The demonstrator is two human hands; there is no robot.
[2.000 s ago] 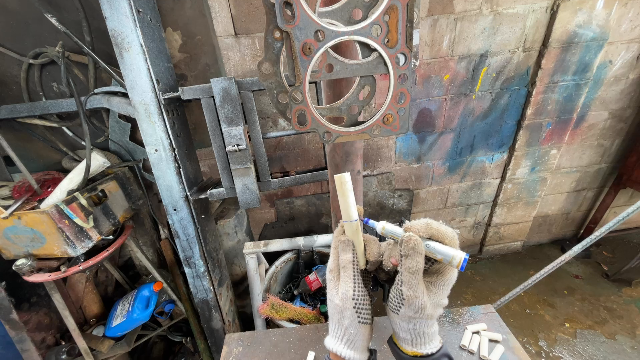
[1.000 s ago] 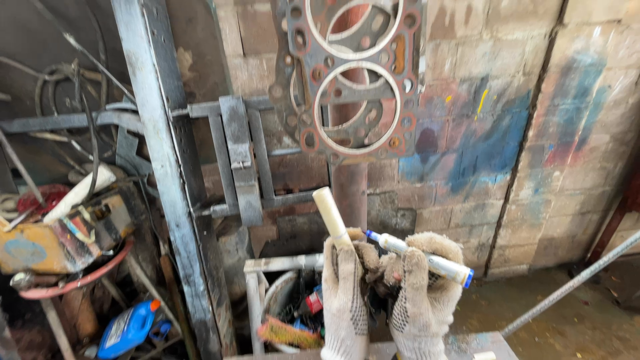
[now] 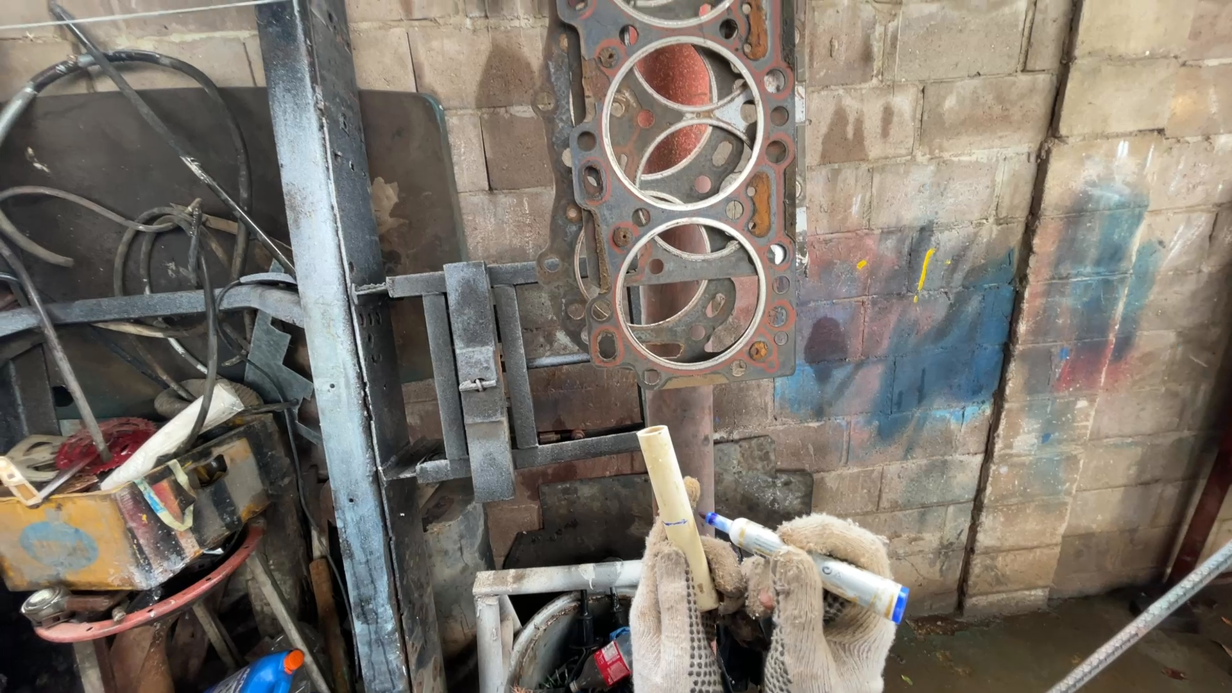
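My left hand (image 3: 674, 606), in a knitted work glove with dark grip dots, holds a cream plastic tube (image 3: 677, 510) that stands nearly upright and leans left. A short blue mark crosses the tube. My right hand (image 3: 828, 606), in a matching glove, grips a white marker with blue ends (image 3: 818, 568). Its narrow blue end points up and left toward the tube, a small distance from it. The thumbs of both gloves are close together. Glove fabric hides parts of the tube and the marker.
Engine head gaskets (image 3: 688, 212) hang above my hands. A steel post (image 3: 337, 337) with a welded bracket (image 3: 472, 375) stands left, beside a cluttered yellow metal box (image 3: 115, 529). Below is a white frame (image 3: 558, 579) around a bin. A metal rod (image 3: 1145, 616) slants at lower right.
The view has tilted up, and the tabletop with short white pieces has left it. The tube, leaning further left one second ago, is more upright. Both hands keep their hold.
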